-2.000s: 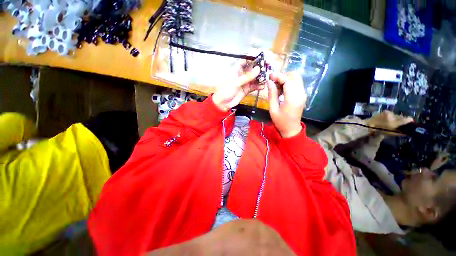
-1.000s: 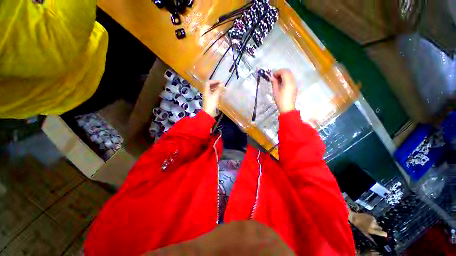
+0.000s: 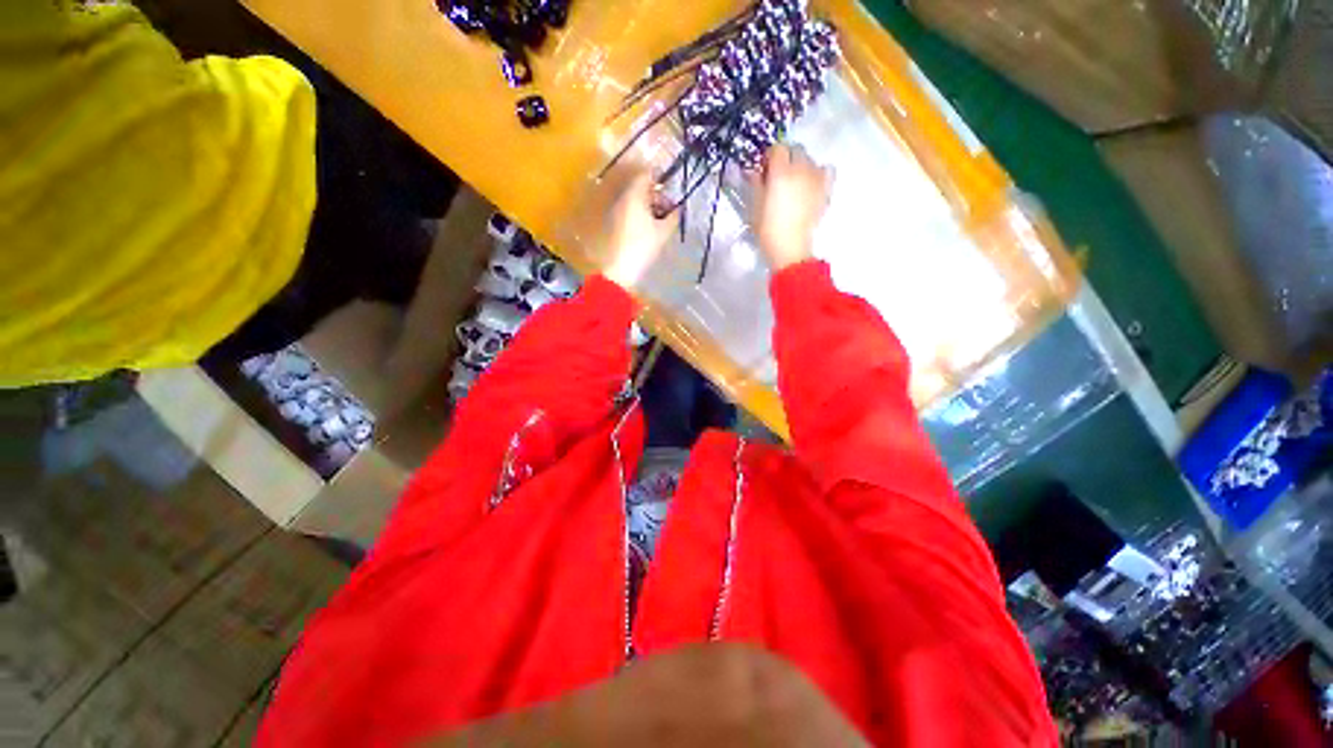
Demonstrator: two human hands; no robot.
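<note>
The pile of strap assemblies, black strips with speckled black-and-white heads, lies on clear plastic over the orange-yellow board. My right hand is at the pile's near edge, its fingertips against the heads; whether it grips one cannot be told. My left hand is at the lower left of the pile, beside the strap ends, fingers bent; a small dark spot shows at its fingertips, too blurred to name.
Small black caps lie at the board's upper left. White parts with dark centres fill a carton beside my left sleeve. Another carton stands further left. A person in yellow is at the left. A blue bin is at the right.
Since one second ago, my right hand has moved up to the pile with the head piece it held, which no longer shows apart. My left hand has moved slightly up and right.
</note>
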